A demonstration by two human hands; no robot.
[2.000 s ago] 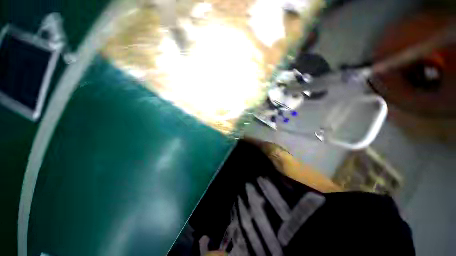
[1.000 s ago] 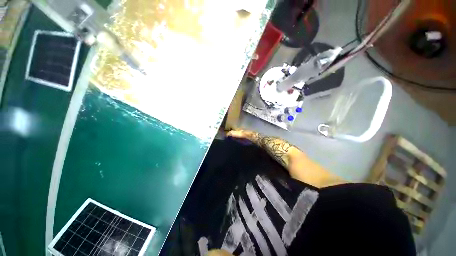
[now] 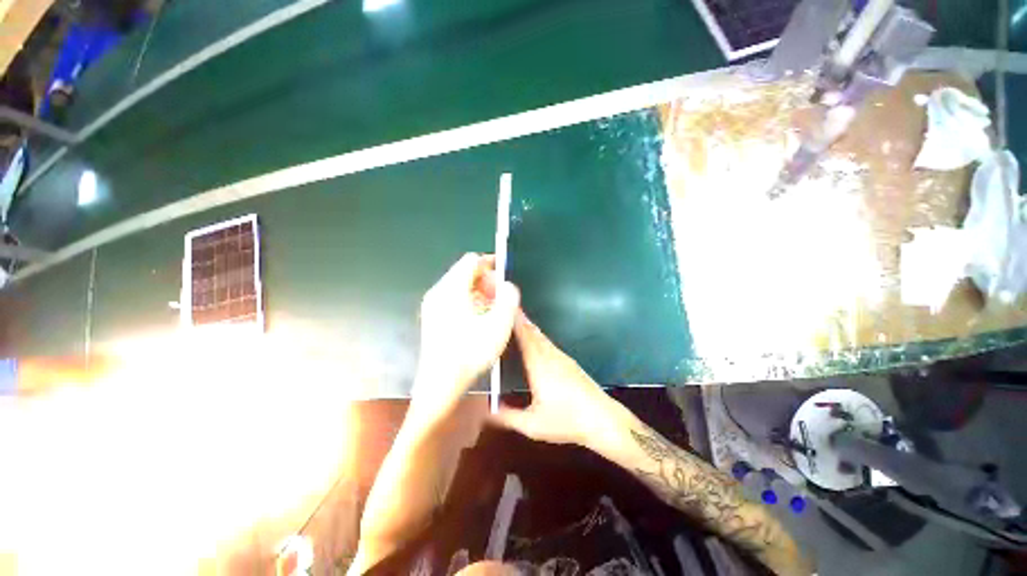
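A thin white-edged panel (image 3: 503, 214) stands edge-on over the green bench in front of me; its faces do not show. My left hand (image 3: 467, 321) grips it around the middle from the left side. My right hand (image 3: 552, 383), on the tattooed arm, holds it lower down from the right side. Some fingers of both hands are hidden behind the panel and each other.
A solar panel (image 3: 223, 273) lies on the bench at left, and another (image 3: 749, 23) lies beyond the pale strip (image 3: 451, 141). A glue-stained cardboard mat (image 3: 777, 225) is at right, with crumpled white pieces (image 3: 952, 129) and a grey glue gun (image 3: 828, 118) over it. Strong glare covers the lower left.
The view has turned towards the bench. Both hands have come up into the middle with an edge-on panel between them. The mat and gun now show farther right.
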